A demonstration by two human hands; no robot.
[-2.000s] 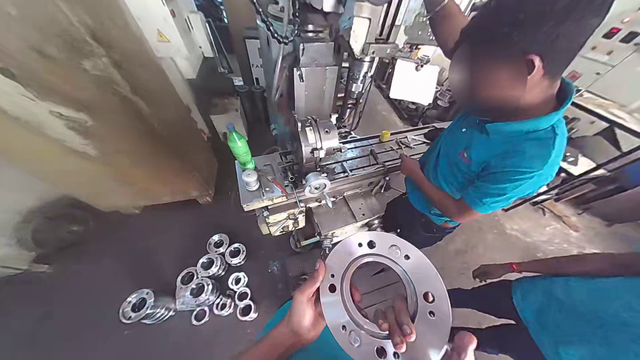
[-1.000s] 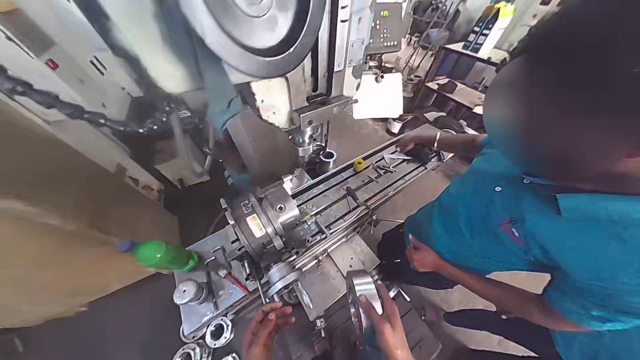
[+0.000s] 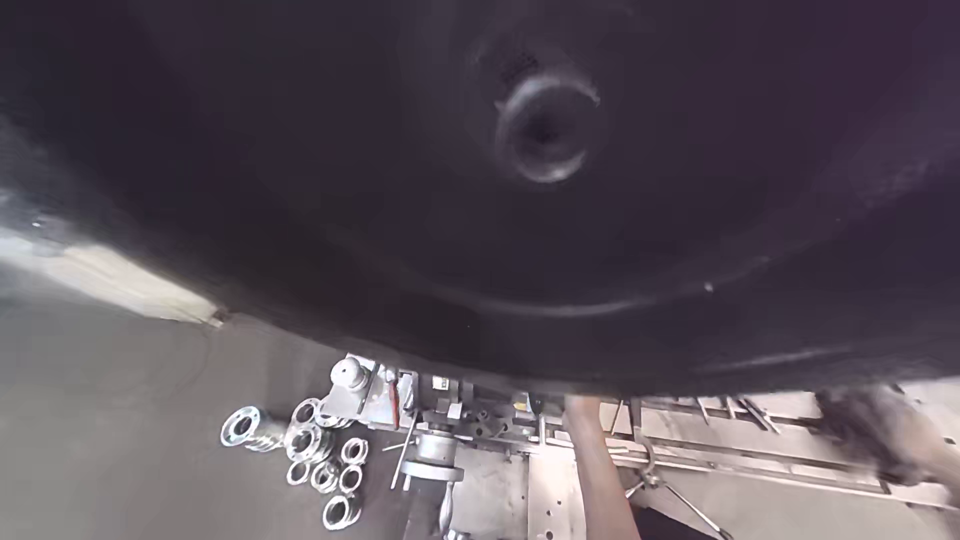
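Observation:
A bare forearm (image 3: 604,476), apparently mine, reaches up from the bottom edge. Its hand is hidden behind the lower rim of a large dark round machine part (image 3: 480,240), which fills most of the view. I cannot tell which arm it is or what the hand touches. My other hand does not show. The large flat metal ring is not visible. Left of the forearm are a handwheel with a crank handle (image 3: 433,471) and a red-handled tool (image 3: 394,401) on the milling machine.
Several metal rings (image 3: 341,511) lie on the floor at lower left. A round metal piece (image 3: 349,373) sits on the machine's corner. The slotted machine table (image 3: 750,457) runs to the right, where a blurred part of a person (image 3: 926,442) shows.
The view has shifted strongly, and the dark round part now covers most of it. The metal ring and both my hands, visible one second ago, are out of sight.

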